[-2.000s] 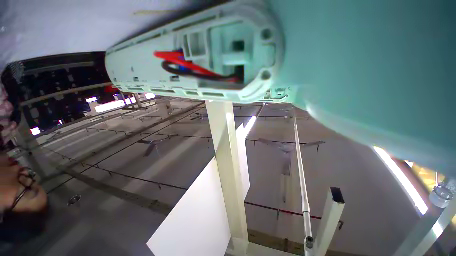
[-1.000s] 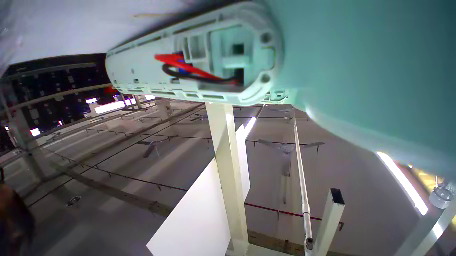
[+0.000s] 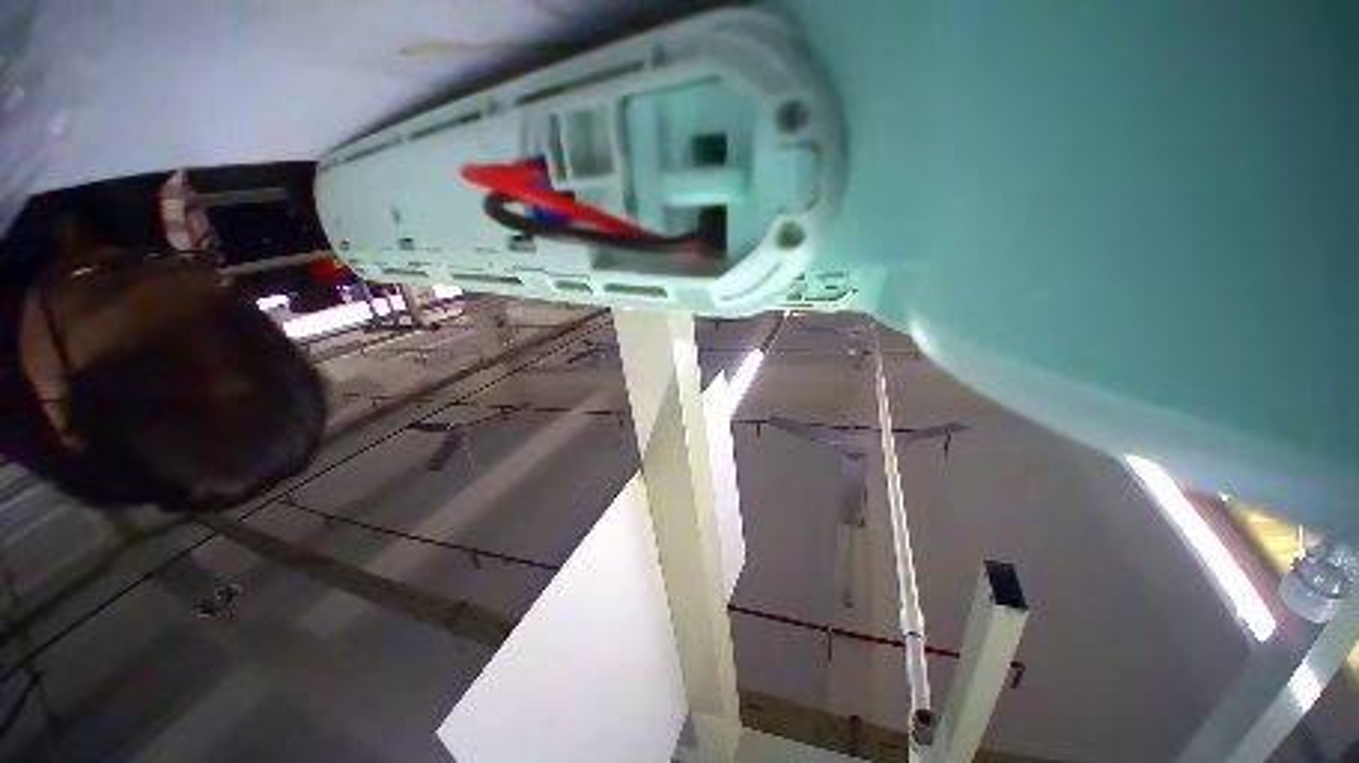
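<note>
A pale teal fan body shows very close at the top. Its open handle (image 3: 447, 187) points left, with ribs, slots and screw holes at its rounded end. Red, black and blue lead wires (image 3: 581, 216) lie in the handle's opening. The large smooth teal fan head (image 3: 1103, 209) fills the upper right and is cut off by the picture's edge. Neither my left hand nor my right hand is in view.
A person's head (image 3: 172, 373) with dark hair is at the left. A pale upright post (image 3: 678, 522) and a white panel (image 3: 581, 641) stand below the fan. Ceiling beams, pipes and lights show behind. A pale sheet-like surface (image 3: 194, 75) is at the upper left.
The person at the left moved out toward the lower left edge, then came back further into view, higher and larger. The fan body and the background stay in place.
</note>
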